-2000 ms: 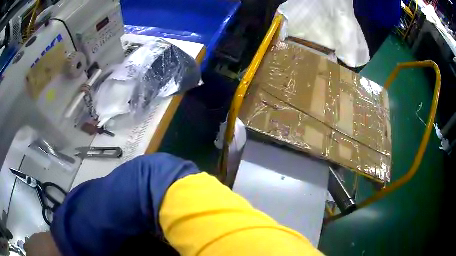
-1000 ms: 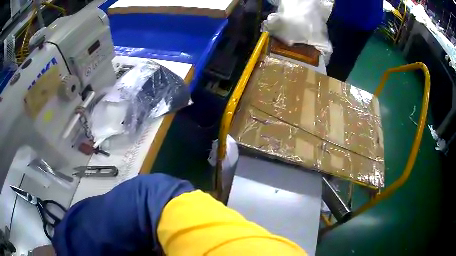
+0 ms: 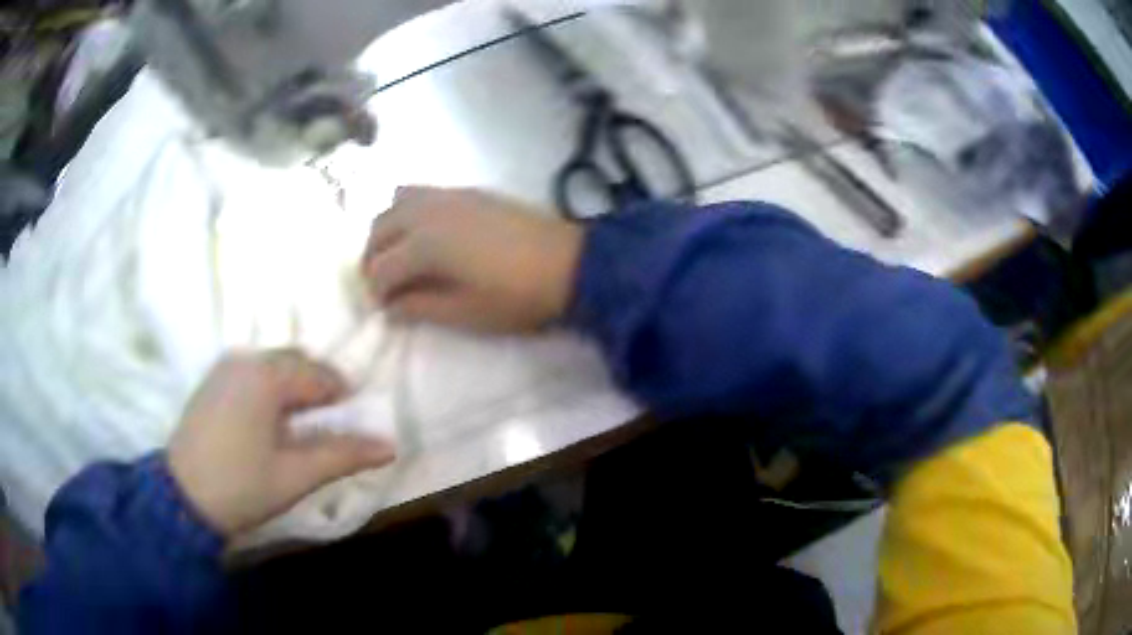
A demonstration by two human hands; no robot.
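A white garment piece lies bunched over the left part of the table and up to the needle area. My left hand is at the table's front edge with a fold of the cloth between thumb and fingers. My right hand pinches the cloth just in front of the machine's presser foot area. The view is blurred, so the seam edge and the needle cannot be made out clearly.
Black-handled shears lie right of my right hand. Metal thread snips lie farther right, near a crinkled plastic bag. The brown cardboard on the trolley shows at the right rim, beyond the table's end.
The view has swung left from the trolley and table end to the sewing area. Both hands and the white cloth are now in view; before, mostly the right sleeve showed.
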